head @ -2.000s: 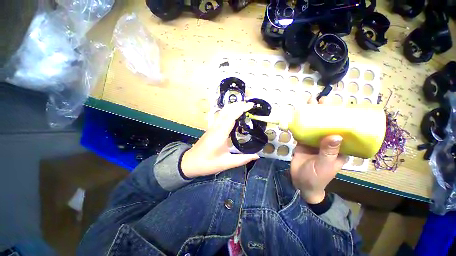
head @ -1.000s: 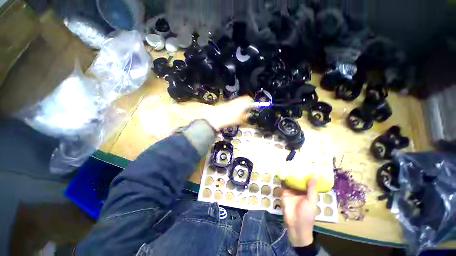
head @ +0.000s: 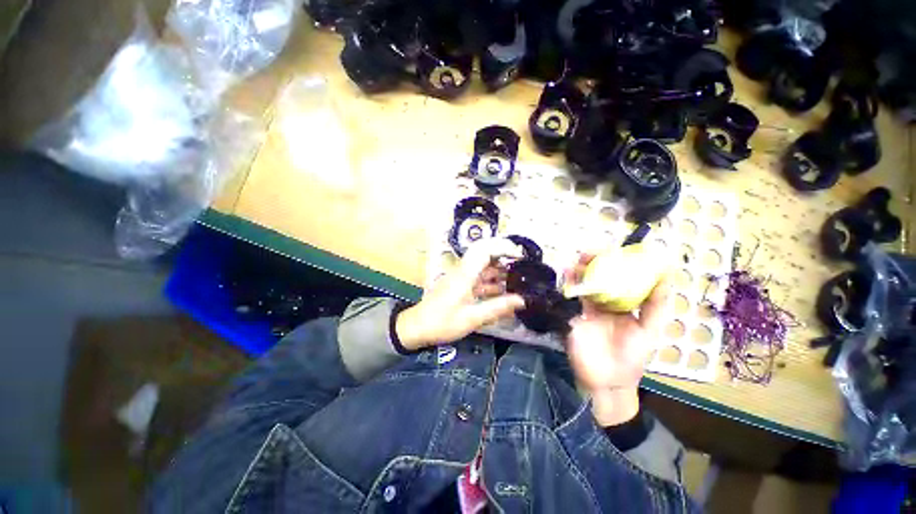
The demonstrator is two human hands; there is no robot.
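My left hand (head: 464, 301) holds a glossy black housing (head: 534, 291) above the white perforated tray (head: 693, 301), close in front of my jacket. My right hand (head: 615, 336) holds the yellow squeeze bottle (head: 625, 278), its pale nozzle pointing left and close to the held housing. Whether the nozzle touches the housing cannot be told. Two more black housings with pale centre rings stand to the upper left: one on the tray (head: 474, 227), one at its upper edge (head: 494, 159). A small black piece (head: 637, 234) lies on the tray behind the bottle.
A pile of black housings (head: 643, 80) covers the far side of the bench. Clear plastic bags (head: 131, 120) lie at the left. Purple strands (head: 755, 323) lie right of the tray, with a bagged group of parts (head: 879, 366) beyond. A blue bin (head: 226, 286) is below the green edge.
My left hand has come back from the pile to the front of the tray and now holds a housing. The bottle, held low over the tray a second ago, now points at that housing.
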